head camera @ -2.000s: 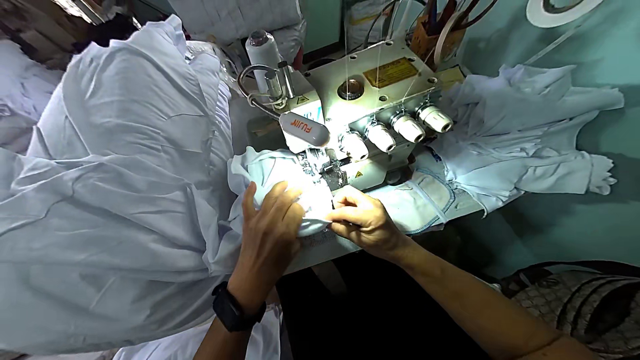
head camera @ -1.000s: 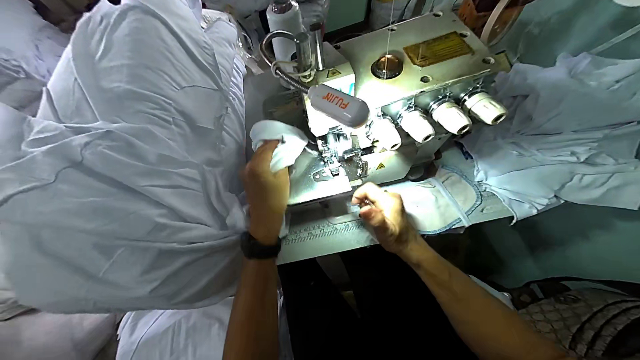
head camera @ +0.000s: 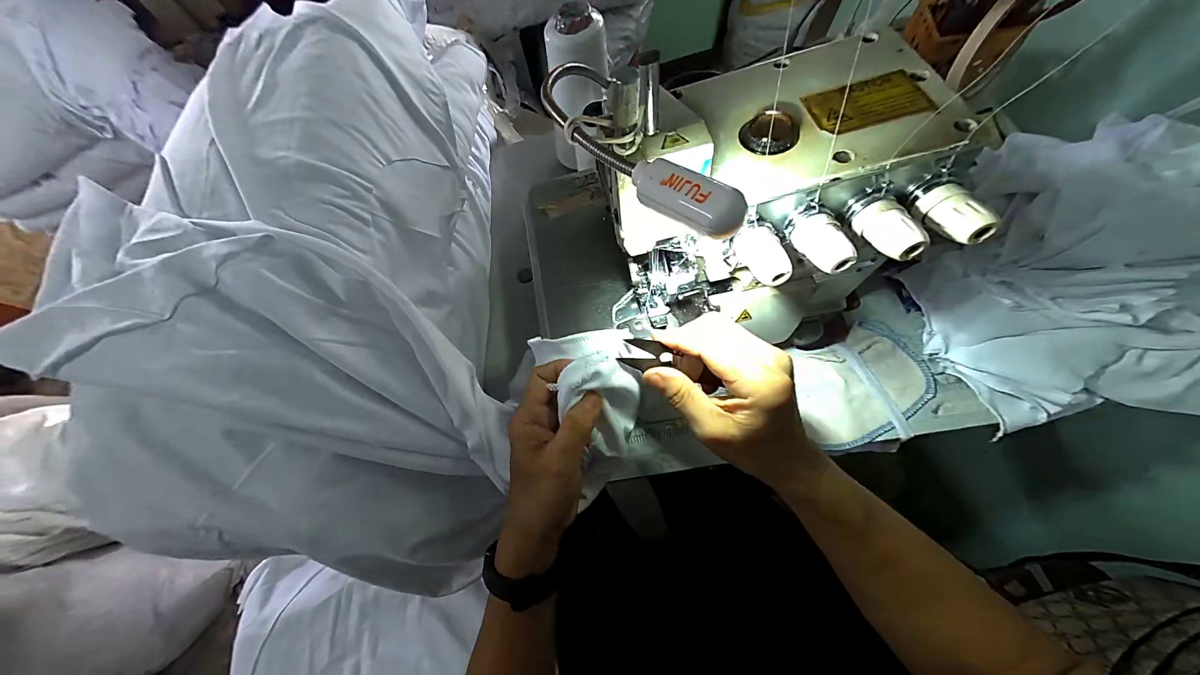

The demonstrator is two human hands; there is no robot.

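My left hand point(head camera: 553, 441) pinches a folded edge of white fabric point(head camera: 600, 380) just in front of an overlock sewing machine point(head camera: 731, 131). Small dark thread snips point(head camera: 647, 354) are in my right hand point(head camera: 736, 394), with their blades apart at the fabric's edge. The machine's presser foot area point(head camera: 661, 295) lies just beyond the fabric, lit by a small lamp point(head camera: 689, 197) on a bendable neck. A dark watch point(head camera: 517, 577) is on my left wrist.
A large pile of white fabric point(head camera: 309, 281) fills the left side. More white garments point(head camera: 1097, 262) lie right of the machine, near a pale piece with blue edging point(head camera: 872, 384). A white thread cone point(head camera: 574, 84) stands behind the lamp.
One second ago my hands were apart, with the fabric raised in my left hand. Now they are close together, the fabric is lower, and the snips' blades reach its edge.
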